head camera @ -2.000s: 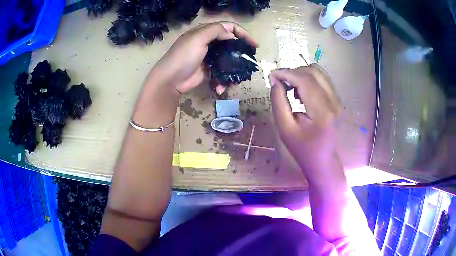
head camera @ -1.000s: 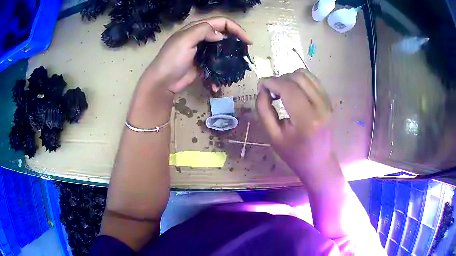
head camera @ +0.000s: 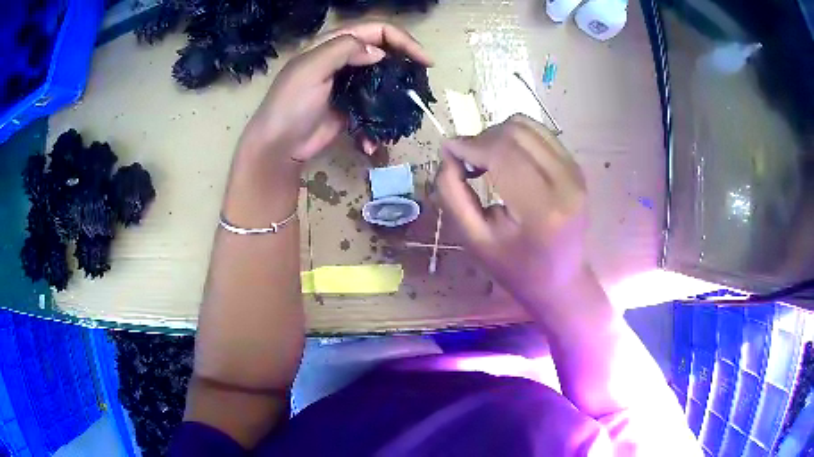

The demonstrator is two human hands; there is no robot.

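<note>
My left hand (head camera: 308, 94) is closed around a black spiky hair piece (head camera: 382, 100) and holds it above the board. My right hand (head camera: 518, 187) holds a cotton swab (head camera: 428, 114) like a pen. The swab's white tip rests on or just over the middle of the piece; exact contact cannot be told. The whitish oval glue dish (head camera: 391, 211), with a grey square flap, sits below the piece. Two crossed swabs (head camera: 436, 245) lie right of the dish.
A black heap of pieces (head camera: 232, 36) lies at the far edge, a smaller cluster (head camera: 85, 210) at left. A yellow strip (head camera: 353, 279) lies near the front edge. White bottles (head camera: 601, 18) stand far right. A blue crate (head camera: 67, 67) is at far left, a dark glossy panel (head camera: 741, 178) at right.
The view has shifted slightly. The swab tip has moved from the piece's right edge to its middle. My left hand keeps its hold on the piece.
</note>
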